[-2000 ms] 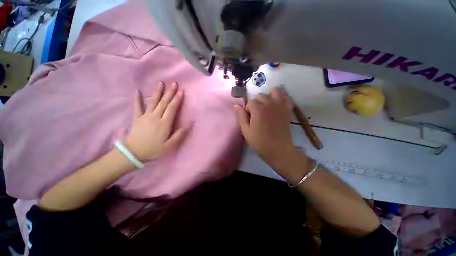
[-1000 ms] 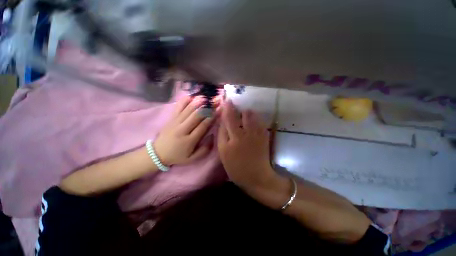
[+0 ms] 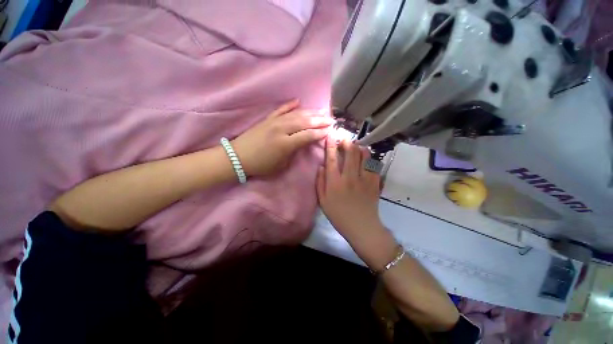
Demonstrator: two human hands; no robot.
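Observation:
A large pink garment piece (image 3: 154, 121) lies over the table's left side and hangs towards my lap. The white sewing machine (image 3: 430, 80) stands to its right, its needle area (image 3: 349, 127) brightly lit. My left hand (image 3: 279, 142) lies on the fabric with its fingertips at the lit spot. My right hand (image 3: 351, 190) is just right of it, fingers forward beside the presser foot, at the fabric's right edge. Glare hides what the fingertips touch, so I cannot tell if either hand pinches the fabric.
A yellow ball-like object (image 3: 466, 192) sits on the machine bed (image 3: 417, 185) under the arm, near a partly hidden phone (image 3: 449, 160). A faint ruler scale (image 3: 457, 261) runs along the table's front. More pink fabric (image 3: 501, 319) lies below the table at the right.
The view has turned, so the machine shows from another angle. My left hand has moved from flat on the fabric to the needle area. My right hand stays near the needle.

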